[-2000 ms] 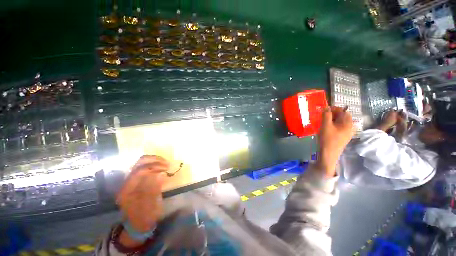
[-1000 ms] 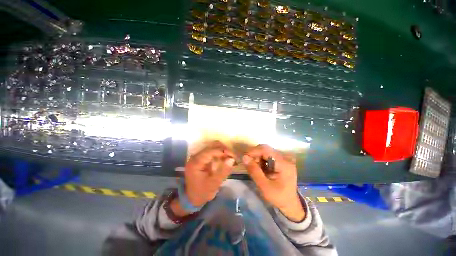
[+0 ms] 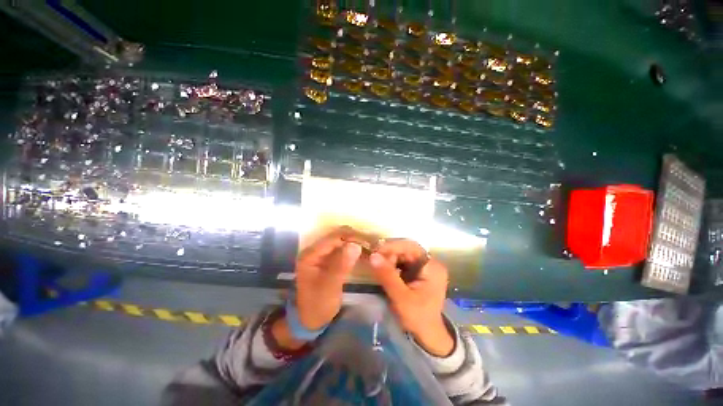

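My left hand (image 3: 323, 281), with a light blue wrist strap, pinches a small amber-gold part (image 3: 367, 244) between finger and thumb over the cream work sheet (image 3: 341, 208). My right hand (image 3: 412, 285) is beside it, fingertips touching or very close to the same part. A dark thing (image 3: 414, 268) shows in my right hand's curled fingers; it is blurred and I cannot tell what it is. The left blister tray (image 3: 151, 151) holds heaped silver parts under glare. The right blister tray (image 3: 444, 143) holds rows of amber parts at its far side.
A red bin (image 3: 609, 226) stands at the right, with a perforated tray (image 3: 674, 226) beside it. A small dark round thing (image 3: 657, 74) lies on the green mat at the far right. A metal arm (image 3: 75, 32) hangs at the far left. Another person's pale sleeve (image 3: 662, 333) shows at lower right.
My right hand has come from beside the red bin to my left hand. Over the last second the hands have closed together, and an amber-gold part now shows between the fingertips.
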